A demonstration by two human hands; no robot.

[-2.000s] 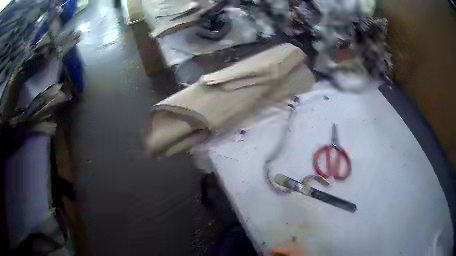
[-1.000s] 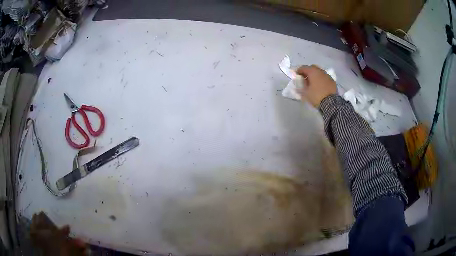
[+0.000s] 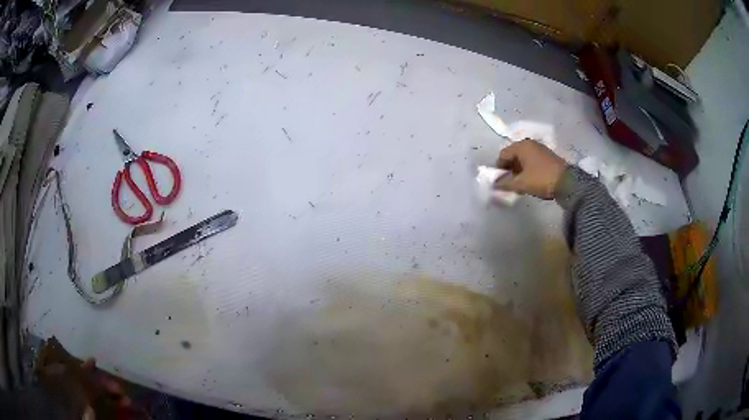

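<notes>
My right hand (image 3: 535, 169) is at the right of the white table (image 3: 328, 107), its fingers closed on a crumpled white scrap (image 3: 496, 182). More white scraps (image 3: 532, 131) lie just behind the hand and to its right. My left hand (image 3: 86, 387) is a dark, blurred shape at the bottom left edge; a brownish thing is beside it, and I cannot tell whether the hand holds it. The dark pressing template (image 3: 185, 239) with a tan wrapped end lies at the left. Red-handled scissors (image 3: 146, 182) lie behind it.
A thin curled tie (image 3: 69, 238) lies beside the template. Folded beige panels (image 3: 20, 180) line the left edge. Grey bundles (image 3: 90, 33) are at the back left. A dark red and grey object (image 3: 632, 111) stands back right, with a yellow-orange item (image 3: 696, 275) and cable at the right edge.
The view swung from the aisle and beige bundle to the table. Since one second ago, my right hand has moved a little nearer me with a white scrap, leaving other scraps behind it.
</notes>
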